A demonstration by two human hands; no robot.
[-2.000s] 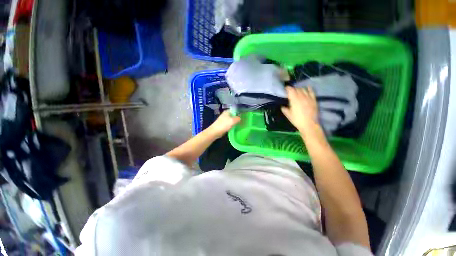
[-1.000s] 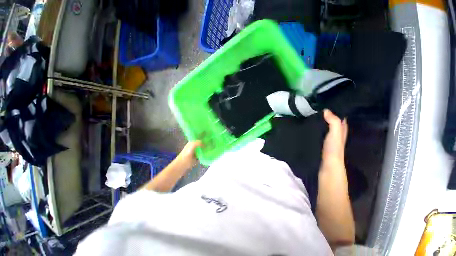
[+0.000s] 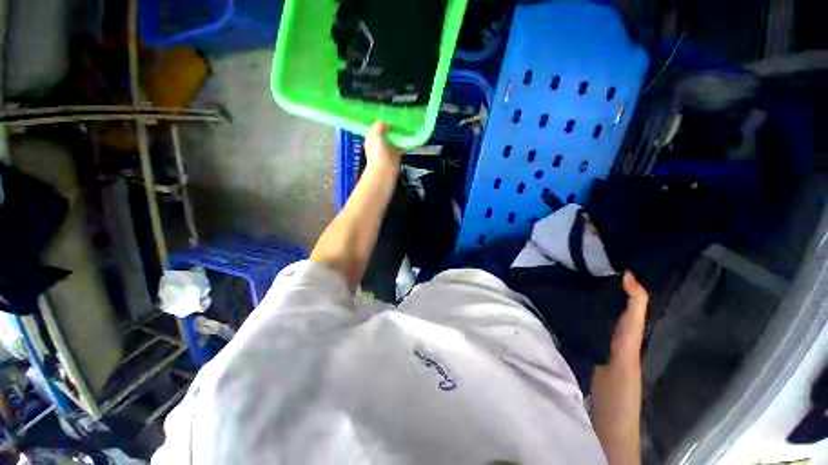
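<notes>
The green basket [image 3: 304, 77] is at the top centre, with black cloth pieces inside. My left hand [image 3: 381, 150] is at its near rim, fingers closed on the rim. A bundle of black and pale grey garment pieces [image 3: 554, 241] lies at the right of my lap, beside the blue perforated board. My right hand [image 3: 633, 295] is at the bundle's right edge; the thumb side shows, and the other fingers are hidden by the cloth.
The blue perforated board [image 3: 545, 118] stands beyond my lap. A blue plastic stool [image 3: 241, 263] with white cloth is at left, near a metal rack [image 3: 145, 113]. A blue basket [image 3: 186, 20] is at upper left. The silver-grey table edge [image 3: 758, 363] curves along the right.
The green basket has moved from in front of my lap up and away with my left hand. The grey and black bundle is out of it, now lower by my right hand. The blue board has come into view.
</notes>
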